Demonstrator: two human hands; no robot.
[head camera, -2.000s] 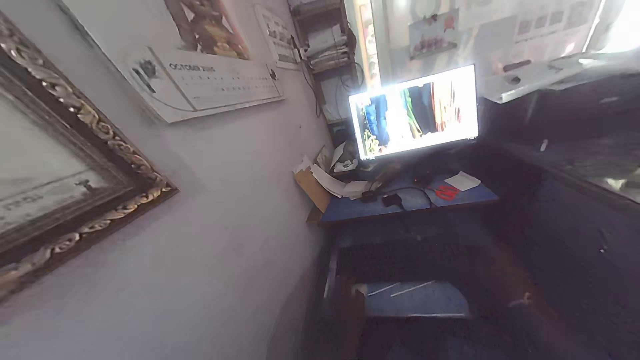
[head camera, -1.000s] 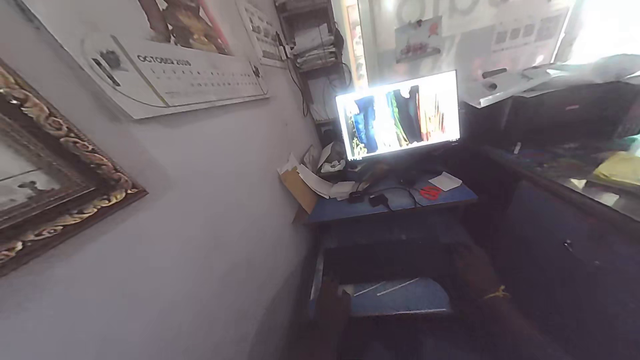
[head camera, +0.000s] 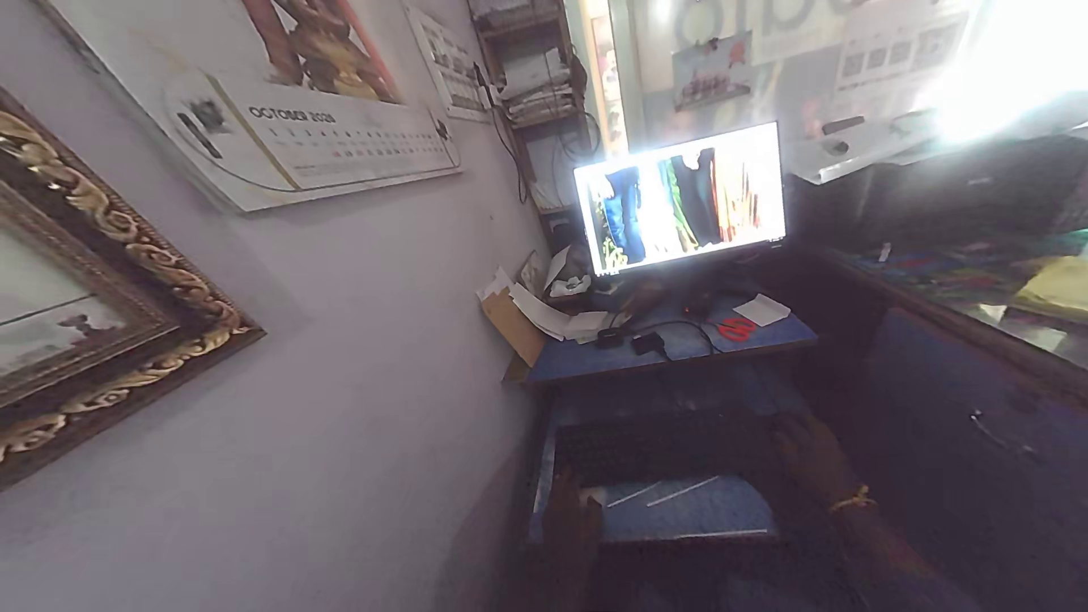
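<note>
A dark computer keyboard (head camera: 642, 446) lies on the blue pull-out tray (head camera: 714, 506) below the desk top. My left hand (head camera: 574, 514) is at the tray's left front, by the keyboard's lower left edge; its grip is lost in shadow. My right hand (head camera: 807, 450), with a yellow band at the wrist, rests low at the right end of the tray, palm down. Whether a mouse is under it cannot be told. Above the tray a lit monitor (head camera: 684, 200) stands on the desk and shows a bright picture of colourful clothing.
On the blue desk top (head camera: 586, 361) are red-handled scissors (head camera: 737, 330), a white paper (head camera: 762, 310), a black adapter with cable (head camera: 648, 343) and leaning papers (head camera: 540, 314). A wall with a calendar (head camera: 340, 140) and an ornate frame (head camera: 127, 229) borders the left; a glass-topped counter (head camera: 960, 289) the right.
The view has shifted slightly. Both hands remain low by the keyboard tray, and nothing on the desk has plainly moved.
</note>
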